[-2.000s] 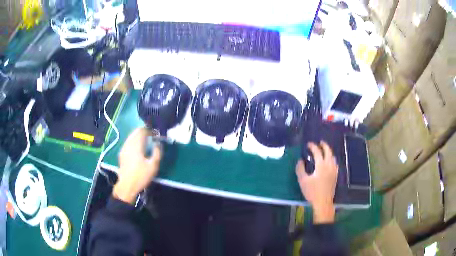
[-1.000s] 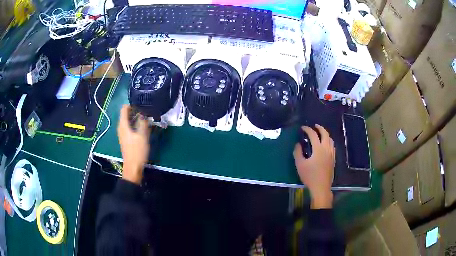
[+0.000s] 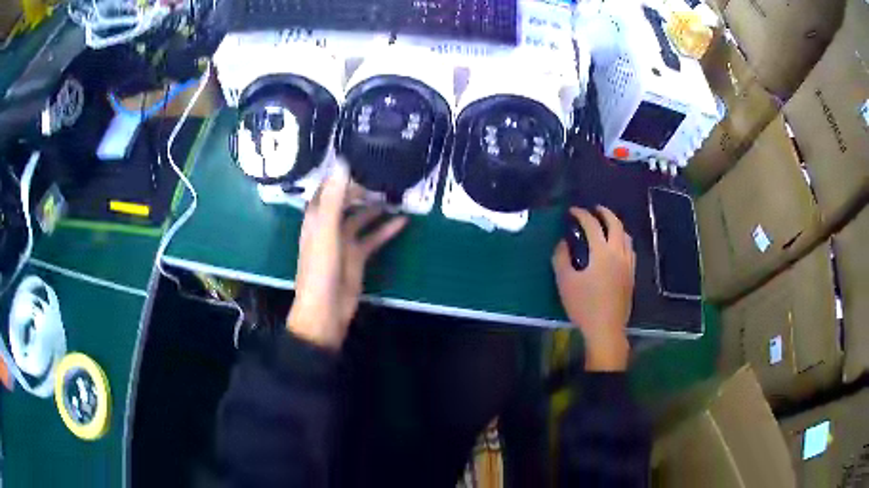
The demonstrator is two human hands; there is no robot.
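Observation:
Three dome cameras with black balls in white housings stand in a row: left (image 3: 276,133), middle (image 3: 393,133) and right (image 3: 510,152). The left ball shows a bright white area on its front; the other two show a ring of pale LEDs. My left hand (image 3: 338,238) is blurred, just in front of the gap between the left and middle cameras, fingers apart. I see nothing in it; whether it touches a camera is unclear. My right hand (image 3: 600,272) rests over the black mouse (image 3: 577,250) on the dark mat.
A keyboard (image 3: 381,17) lies on white boxes behind the cameras. A white power supply (image 3: 653,95) and a phone (image 3: 676,241) are at the right. A white cable (image 3: 181,181), yellow tape roll (image 3: 83,396) and white roll (image 3: 36,334) are at the left. Cartons (image 3: 762,229) line the right.
My left hand has moved right, from the left camera towards the middle one. The left camera's ball now shows a bright white front. My right hand stays on the mouse. The view has shifted.

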